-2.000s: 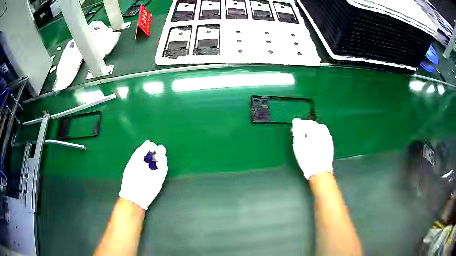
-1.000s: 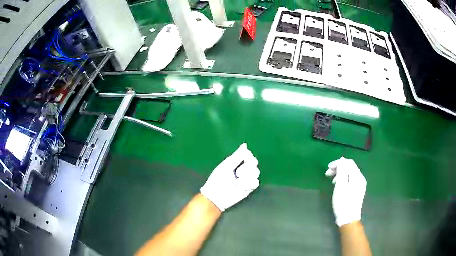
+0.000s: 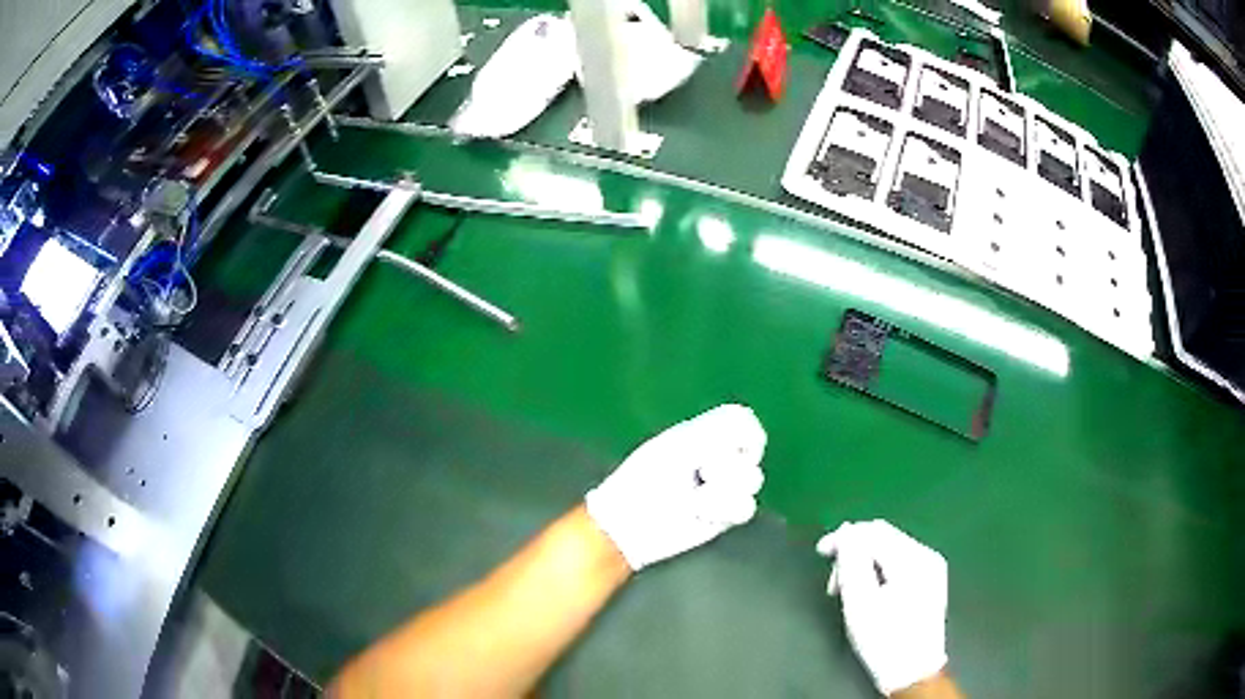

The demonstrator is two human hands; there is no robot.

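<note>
A black phone middle frame (image 3: 911, 374) lies flat on the glossy green belt, its solid end to the left. My left hand (image 3: 683, 489), in a white glove, is curled over the belt's near part, left of and nearer than the frame. A tiny dark bit of the small dark-blue part shows between its fingers; the rest is hidden. My right hand (image 3: 890, 601), also white-gloved, is below the frame and does not touch it. Its fingers are curled, with a small dark spot between them that could be a part or a shadow.
Silver guide rails (image 3: 533, 210) angle over the belt beside the machine (image 3: 164, 410) at left. Beyond the belt are white posts (image 3: 604, 82), a red sign (image 3: 765, 58), a white blister tray (image 3: 1038, 246) with black frames, and a dark tray stack (image 3: 1201, 219) at right.
The view has turned left. My right hand has drawn back from the frame, which it touched two seconds ago. The second frame near the rails has moved left, mostly out of sight. My left hand has closed more.
</note>
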